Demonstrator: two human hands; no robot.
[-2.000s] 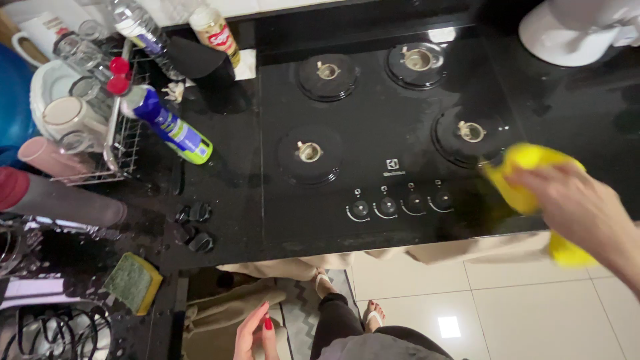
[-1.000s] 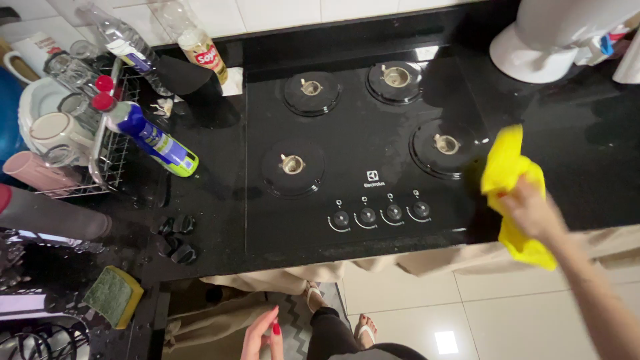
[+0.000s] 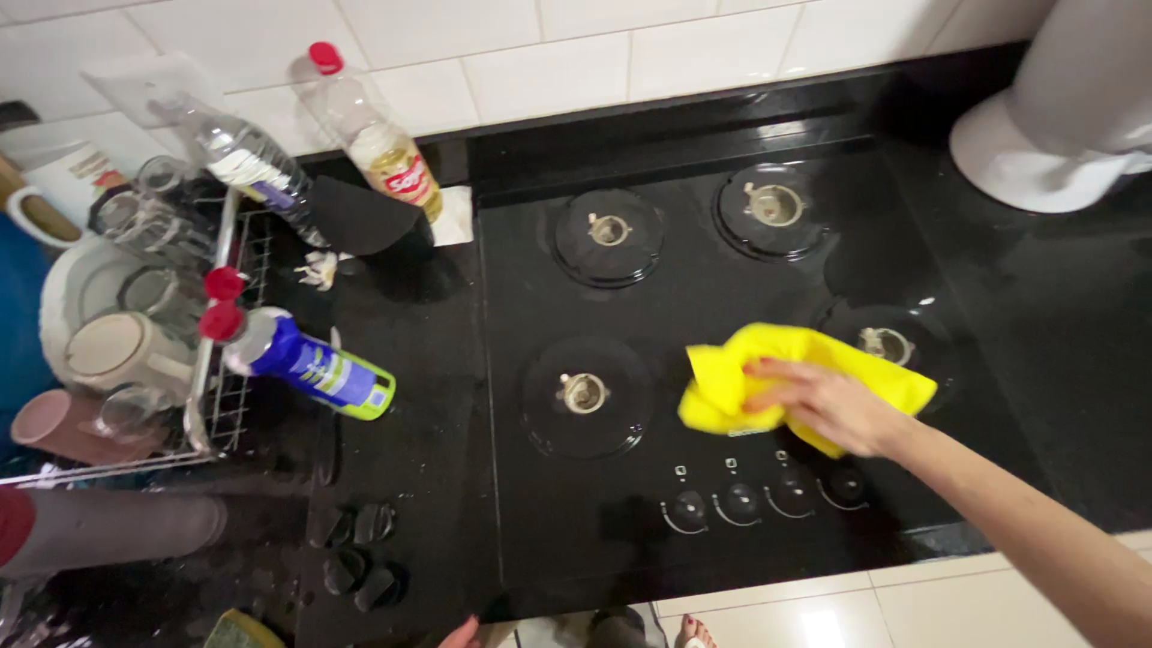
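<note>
A bright yellow cloth (image 3: 810,360) is in my right hand (image 3: 814,400), over the glass cooktop (image 3: 711,297) between the front burners; hand and cloth are slightly blurred. The cloth partly covers the front right burner (image 3: 886,345). The front left burner (image 3: 583,393), the back left burner (image 3: 609,230) and the back right burner (image 3: 774,205) are bare, with no grates. Several knob stems stand along the cooktop's front. Of my left hand (image 3: 462,634), only fingertips show at the counter's front edge; whether it holds anything is hidden.
Left of the cooktop lie several black knobs (image 3: 360,549) and a blue and green squeeze bottle (image 3: 310,364), beside a wire dish rack (image 3: 202,396). An oil bottle (image 3: 382,144) stands behind. A sponge (image 3: 241,630) is at bottom left, a white appliance (image 3: 1035,162) at back right.
My right hand has brought the yellow cloth from the cooktop's right front edge leftward onto its middle. Less of my left hand shows. The view has shifted toward the wall.
</note>
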